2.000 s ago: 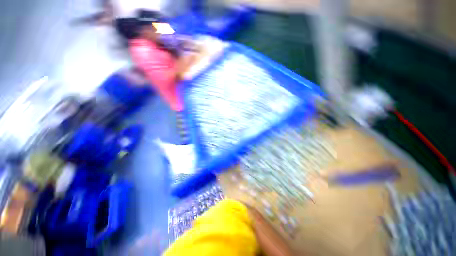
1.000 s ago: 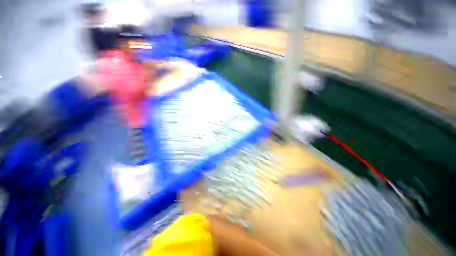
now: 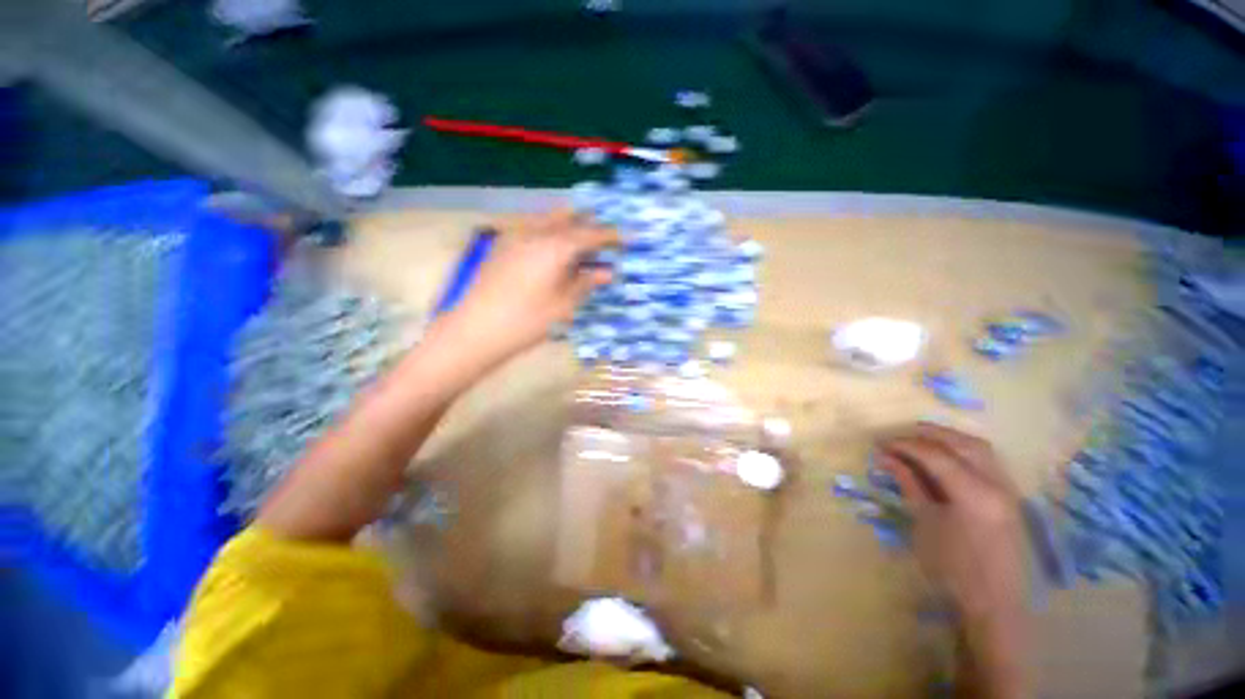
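Note:
My left hand [image 3: 549, 270] reaches to the left edge of the heap of assembled blue-and-white pieces [image 3: 669, 273] at top centre; blur hides whether its fingers hold a piece. My right hand [image 3: 952, 478] is low over the board at right, beside a few small blue bases [image 3: 874, 503]; I cannot tell if it holds one. A shiny clear plastic sheet [image 3: 662, 519] lies flat at centre, with a small white disc [image 3: 758, 470] at its upper right. A larger heap of blue-and-white bases [image 3: 1154, 471] lies far right.
Pale caps [image 3: 307, 376] are heaped at left beside the blue tub [image 3: 205, 369]. A blue pen-like tool [image 3: 466, 270] lies behind my left forearm. A white dish [image 3: 878, 343] is upper right, a white wad [image 3: 614, 630] near my body. A red-handled tool [image 3: 526, 134] lies beyond the board.
The view has swung from the tub and seated person at left to the board in front. Both hands now show; earlier only a yellow sleeve and part of an arm did.

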